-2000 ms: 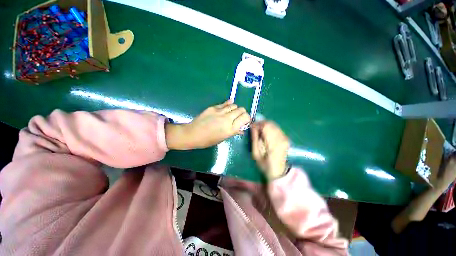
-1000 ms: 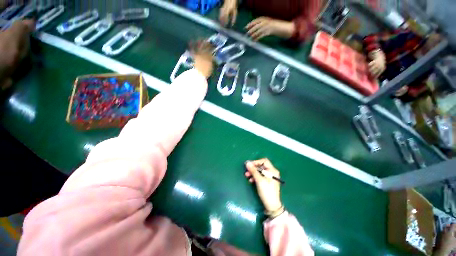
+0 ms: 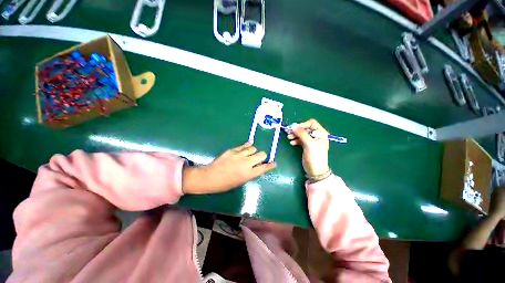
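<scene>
A white oval housing [image 3: 277,140] lies on the green surface in front of me, its wider solid end pointing away, with a small blue insert [image 3: 271,120] in that end. My left hand [image 3: 237,166] holds the housing's near end, fingers over the loop. My right hand [image 3: 311,142] holds a slim pen-like tool [image 3: 336,139] like a pen, its tip at the right side of the housing's solid end. Whether the tip touches is too small to tell.
An open cardboard box [image 3: 126,83] of blue cylinders and red leads stands at the left. Beyond the white strip [image 3: 221,71] lie several housings [image 3: 147,16]. A carton of small white pieces [image 3: 455,171] stands at the right, beside a neighbour's arm [image 3: 480,229].
My left hand has come back from the housings across the strip and now holds one on the near surface. My right hand has brought the tool to its solid end.
</scene>
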